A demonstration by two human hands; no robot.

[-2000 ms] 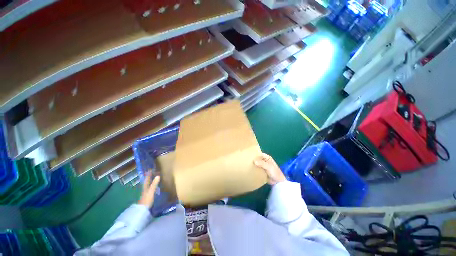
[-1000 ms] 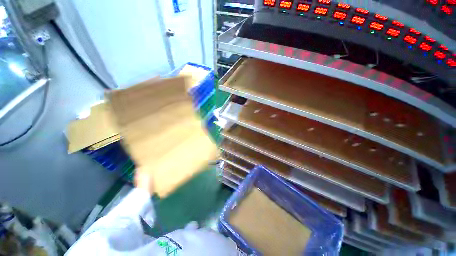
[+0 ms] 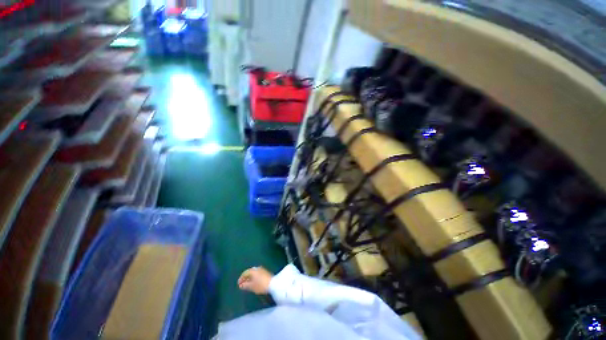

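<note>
A blue crate [image 3: 194, 265] stands at the lower left, with a flat brown cardboard sheet [image 3: 147, 292] lying inside it. My right hand [image 3: 256, 280] is small and blurred at the lower centre, to the right of the crate and above the green floor. No object shows in it, but whether its fingers are apart or closed is unclear. My left hand is out of the picture.
Rack shelves [image 3: 425, 206] on the right have cardboard-covered edges, hanging black cords and small lights. Layered brown shelves [image 3: 40, 219] line the left. Ahead, a second blue crate [image 3: 269, 189] stands before a red box [image 3: 279, 99]. Green floor [image 3: 219, 229] runs between them.
The view has swung from the wall and stacked crates to the aisle and cord-hung rack. The loose cardboard sheet held earlier is out of view. The crate now appears at the lower left.
</note>
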